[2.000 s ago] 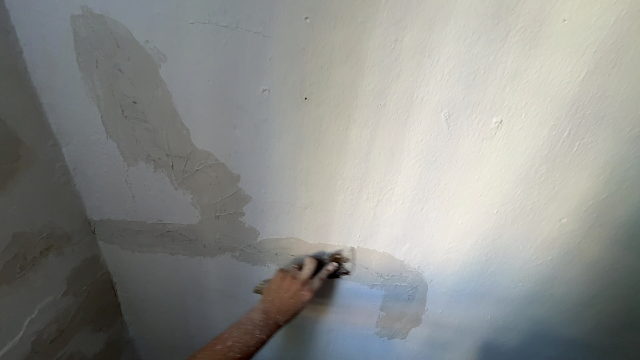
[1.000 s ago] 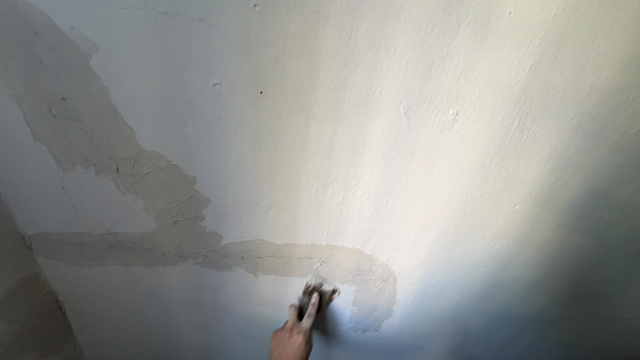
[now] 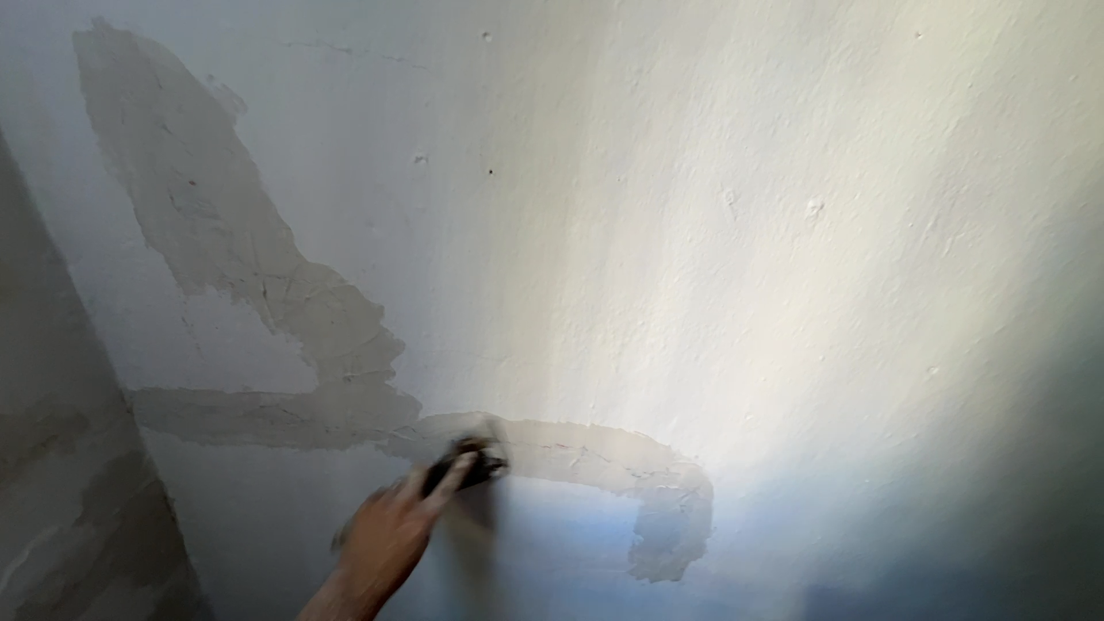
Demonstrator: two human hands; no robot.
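Observation:
At the lower middle, one hand, seemingly my right hand (image 3: 392, 526), is closed around a dark-handled tool (image 3: 466, 466), probably a putty knife or scraper; motion blur hides its exact shape. The tool's working edge lies at a grey-beige band of filler (image 3: 569, 453) on the white painted surface (image 3: 604, 259). This band runs to the right and bends down at its end. Left of the hand it joins a wider filler patch (image 3: 233, 233) that slants to the upper left. Fine cracks and ridges show in the filler. My left hand is outside the view.
An adjoining wall (image 3: 60, 431) with brownish patches meets the white surface along a slanting edge at the left. Small bumps, a dark speck (image 3: 491, 172) and a thin crack (image 3: 354, 52) mark the white surface. Shadow covers the lower right.
My hand and the tool have moved left along the filler band, away from its bent right end, where they were a second ago. The view has shifted somewhat.

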